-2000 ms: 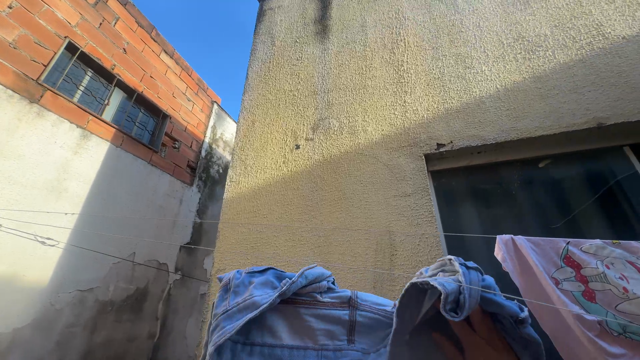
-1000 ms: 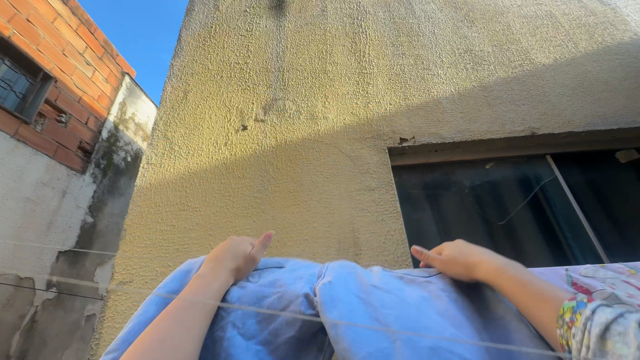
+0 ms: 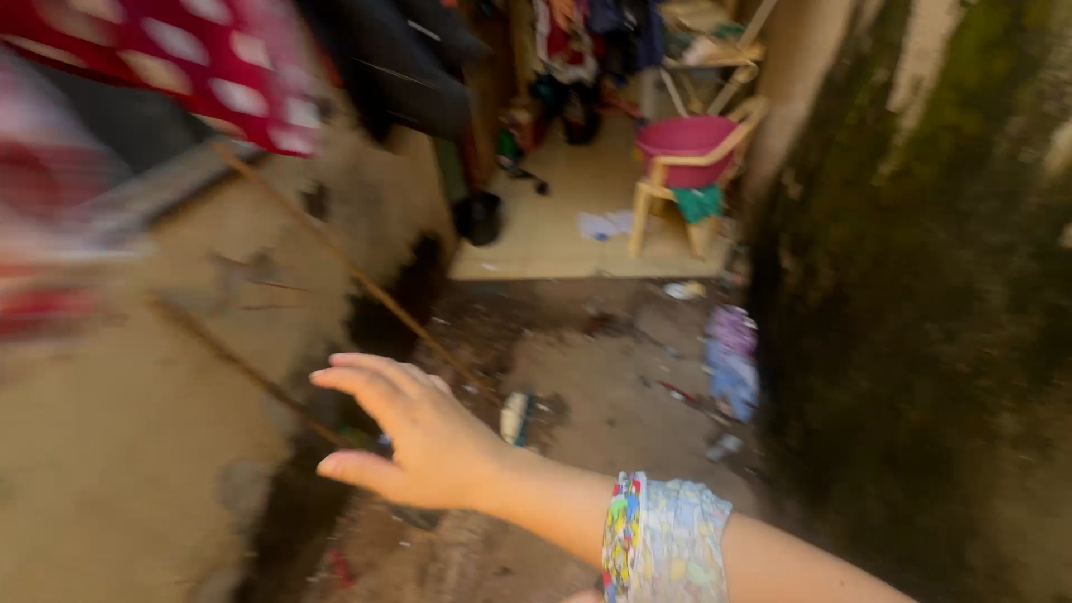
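My right hand (image 3: 410, 427) reaches in from the lower right with its fingers apart, the thumb below them, and nothing held. A colourful patterned cuff (image 3: 666, 536) is bunched on the forearm. Just beyond the fingers, two thin wooden sticks (image 3: 368, 289) slant down along the wall, with no plain contact with the hand. A sliver of skin shows at the bottom edge; whether it is my left hand I cannot tell. Red cloth with white dots (image 3: 201, 59) hangs at the upper left, near dark clothes (image 3: 402, 63). Blurred pink and red cloth (image 3: 50, 201) hangs at the far left.
A mossy wall (image 3: 913, 318) rises on the right, a tan wall (image 3: 109, 435) on the left. Between them lies a dirt floor (image 3: 586, 385) with litter and a purple-and-blue cloth (image 3: 733, 360). Beyond is a tiled floor (image 3: 544, 243) with a plastic chair (image 3: 657, 188) bearing a pink basin (image 3: 687, 142).
The view has swung down to the passage. A second ago both hands were at the top edge of the blue cloth on the line; now my right hand is off it, with nothing held.
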